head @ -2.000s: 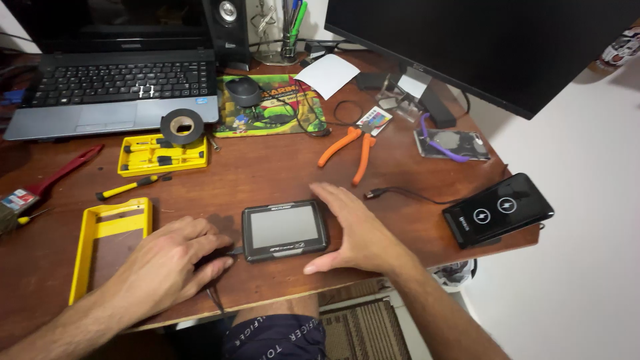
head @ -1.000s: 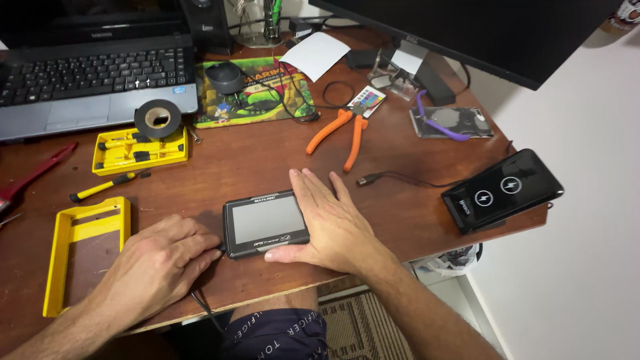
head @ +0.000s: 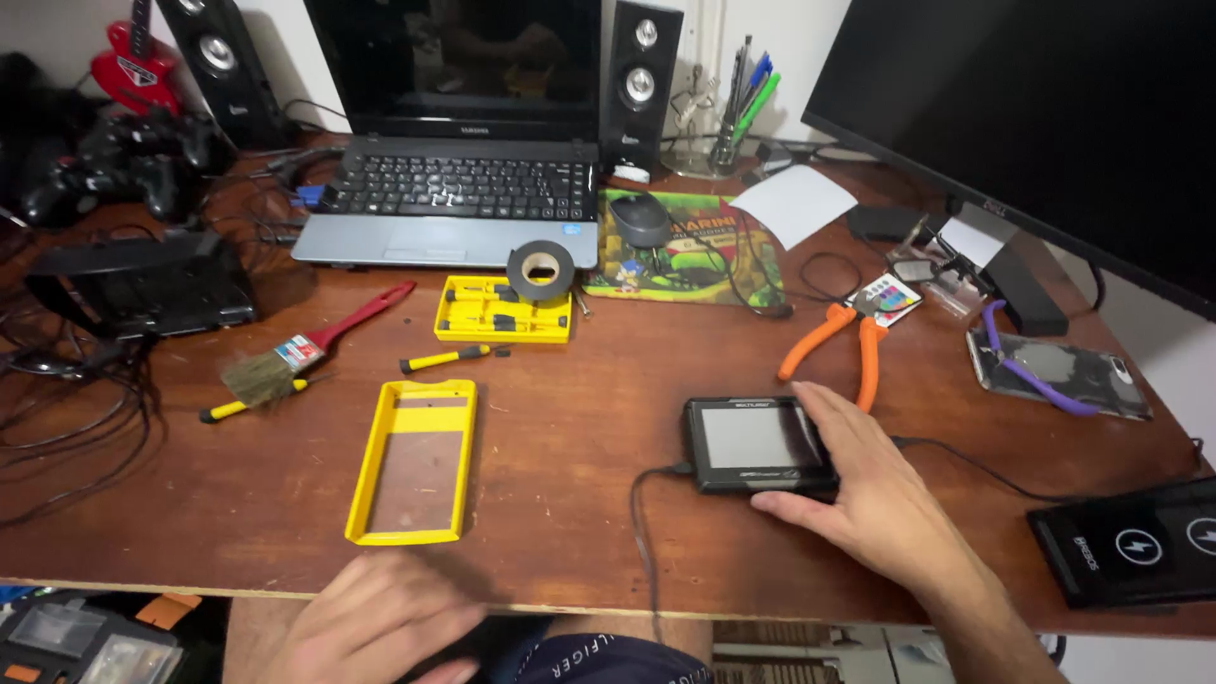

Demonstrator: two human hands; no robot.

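Observation:
My right hand point(head: 869, 480) rests around the right end of a small black GPS navigator point(head: 760, 442), thumb at its lower edge and fingers at its upper right corner. The navigator lies flat on the wooden desk, its screen grey. A black cable point(head: 642, 532) is plugged into its left side and runs down over the desk's front edge. My left hand point(head: 385, 613), slightly blurred, is at the front edge with nothing seen in it; its lower part is cut off. Just beyond it lies a yellow plastic case lid point(head: 468, 465) with a clear window.
Behind are a laptop point(head: 446, 237), a yellow screwdriver set point(head: 503, 332) with black tape point(head: 541, 271) on it, and a paintbrush point(head: 318, 347). Orange-handled pliers point(head: 841, 342), a phone point(head: 1064, 375) and a black power bank point(head: 1130, 546) are at right. Tangled cables point(head: 76, 408) lie left.
My left hand has left the cable end at the navigator's left side and moved toward the desk's front edge. The cable is now seen plugged in. The view has swung left.

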